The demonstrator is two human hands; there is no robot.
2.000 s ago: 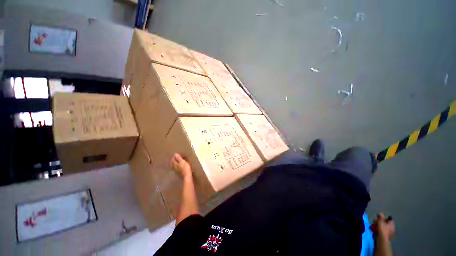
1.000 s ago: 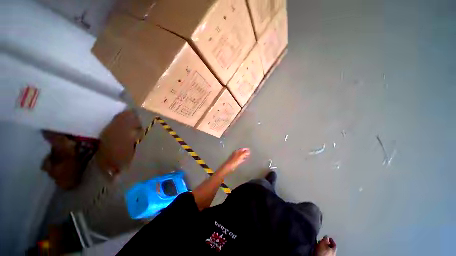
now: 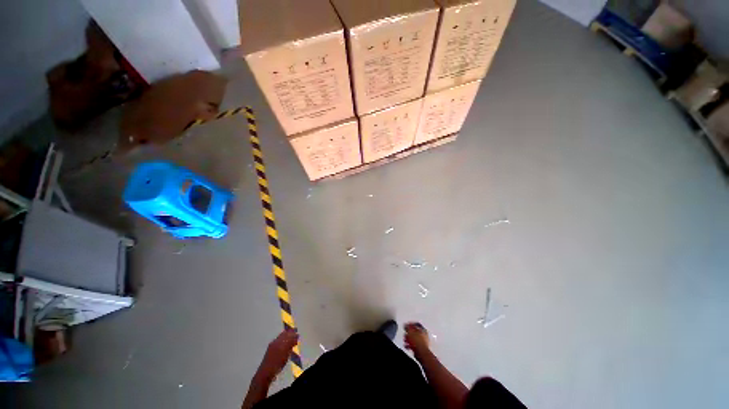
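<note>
The carton stack (image 3: 392, 68) stands upright at the top centre, brown cartons in two layers with printed panels facing me, on a low pallet (image 3: 392, 164). It is well away from my hands. My left hand (image 3: 280, 349) hangs low at the bottom, over the yellow-black tape line; it is small and blurred, and nothing shows in it. My right hand (image 3: 416, 337) hangs low beside my shoe, fingers loosely curled; a small dark spot shows at it, but I cannot tell whether it holds something.
A blue plastic stool (image 3: 177, 200) stands on the floor left of the tape line (image 3: 272, 232). A metal bench frame (image 3: 72, 248) is at the left edge. Brown paper (image 3: 172, 104) lies near the wall. Plastic scraps (image 3: 414, 264) lie on the floor. Loaded pallets (image 3: 691, 84) stand at the upper right.
My left hand has come off the cartons and hangs low. The view has turned and the stack is now farther off, at the top. The stool and bench have come into view at left.
</note>
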